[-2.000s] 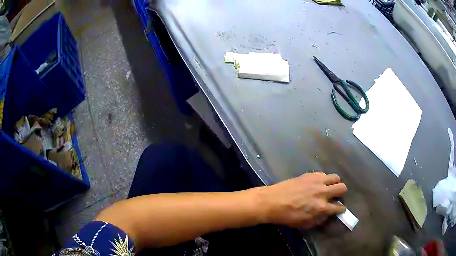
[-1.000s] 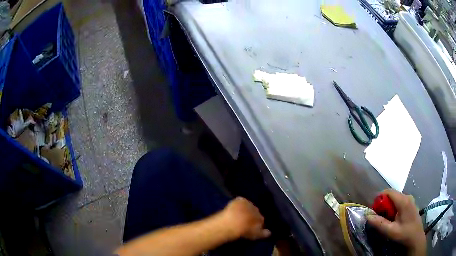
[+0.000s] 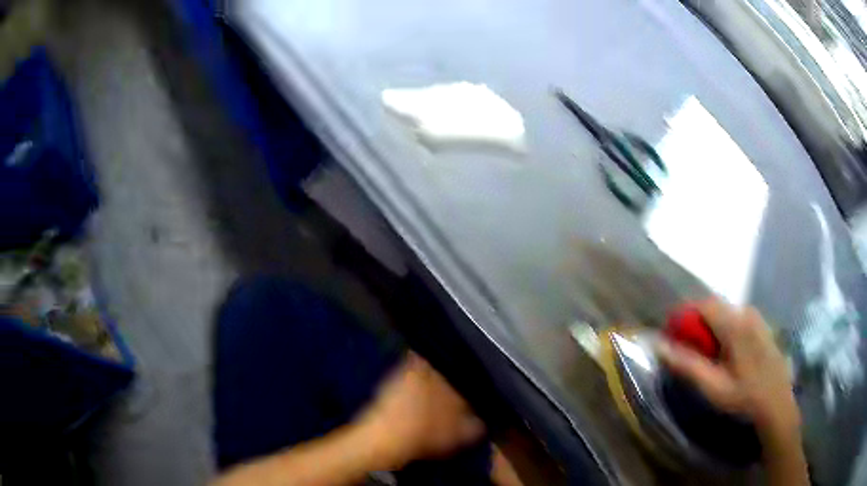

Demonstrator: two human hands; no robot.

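My right hand [image 3: 737,365] is closed on the red handle of an iron [image 3: 656,394] at the lower right of the table. The iron's yellowish sole edge faces left. A small whitish folded piece [image 3: 585,336] sticks out from the iron's upper left edge; the rest of it is hidden. My left hand [image 3: 425,413] is below the table's near edge, over my lap. It is blurred, and I cannot tell how its fingers are set or if it holds anything.
On the grey table [image 3: 532,237] lie a small whitish pile [image 3: 461,116], scissors [image 3: 618,152] with green handles, a large white sheet stack [image 3: 713,199] and a crumpled white heap [image 3: 829,337]. Blue crates [image 3: 43,161] stand on the floor at left.
My left hand left the small strip and came off the table to my lap. My right hand came into view, holding the iron, now over the piece. The latest view is blurred and shifted.
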